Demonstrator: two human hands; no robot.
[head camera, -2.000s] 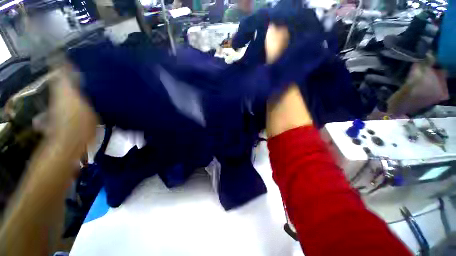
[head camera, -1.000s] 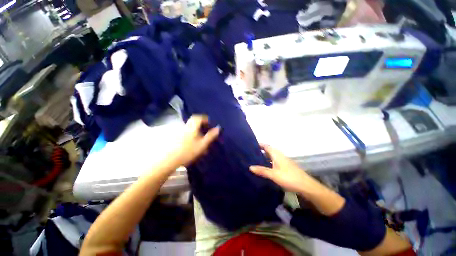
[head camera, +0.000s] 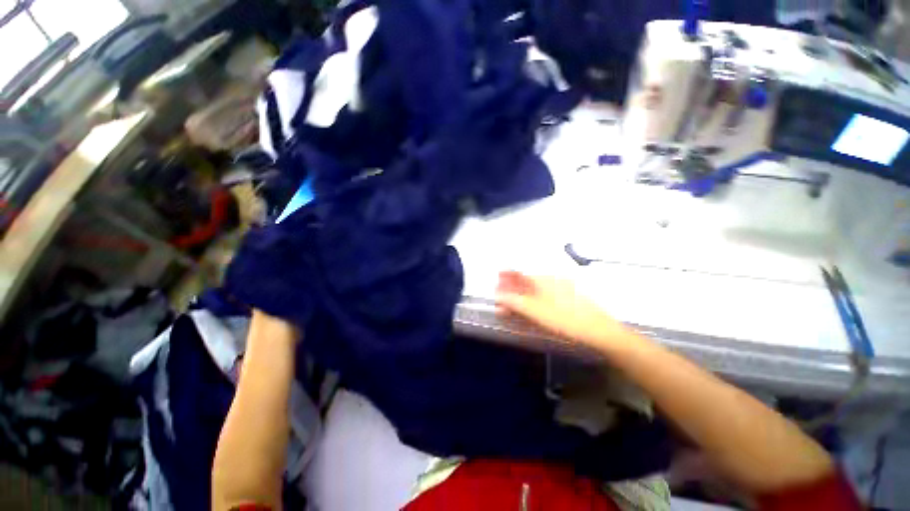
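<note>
A navy garment (head camera: 379, 269) lies over the table's left front edge and hangs down across my lap. My left forearm rises from below into the garment; the cloth covers my left hand, so its fingers are hidden. My right hand (head camera: 549, 304) is over the table's front edge, right of the garment, slightly blurred, with nothing seen in it. The white sewing machine head (head camera: 667, 95) stands behind and to the right, with no garment under its needle area.
Blue-handled snips (head camera: 850, 314) lie on the table (head camera: 698, 289) at the right. A navy heap with white patches (head camera: 344, 70) is at the back left. More navy and pale cloth (head camera: 180, 399) hangs low at the left, beside cluttered bins.
The view has swung left. My left hand has gone from on top of the garment to under its cloth. My right hand has come off the garment, and the navy cloth around my right forearm has dropped away.
</note>
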